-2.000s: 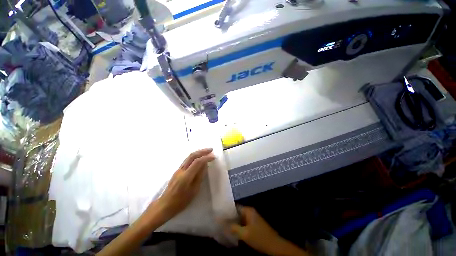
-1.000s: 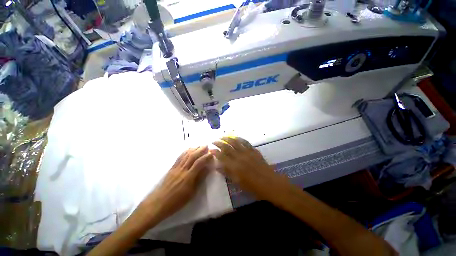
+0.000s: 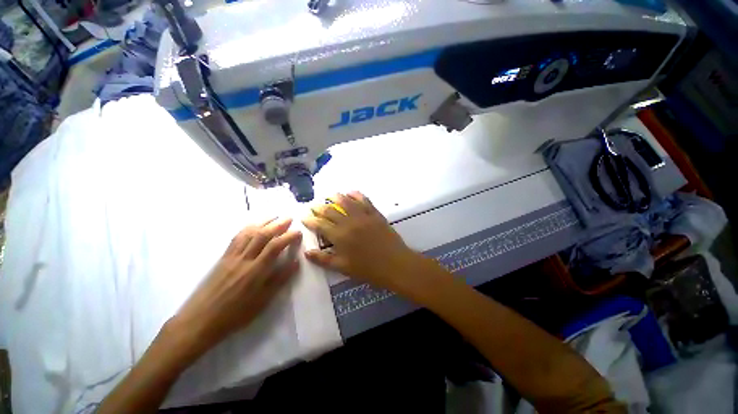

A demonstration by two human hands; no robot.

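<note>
A white fabric panel [image 3: 105, 242] spreads left of the needle and hangs over the table's front edge. A folded strip [image 3: 317, 311] runs along its right edge. My left hand [image 3: 251, 271] lies flat on the panel, fingers apart, just in front of the needle area. My right hand [image 3: 356, 238] is at the strip's edge, fingers bent around the yellow block [image 3: 333, 208], which shows only in part. Whether it grips the block or the fabric edge cannot be told. The JACK sewing machine head [image 3: 364, 81] stands behind; its presser foot area [image 3: 301, 184] is washed out by glare.
Black scissors [image 3: 621, 174] lie on grey-blue cloth [image 3: 578, 174] at the table's right end. A ruler tape [image 3: 502, 242] runs along the front edge. A red-orange crate [image 3: 570, 275] with cloth is below right. Grey-blue fabric [image 3: 133, 69] lies behind left.
My right hand has come up from the strip's lower end to beside the needle area. Since the middle frame, it has shifted slightly right of my left hand. The view has moved closer to the machine.
</note>
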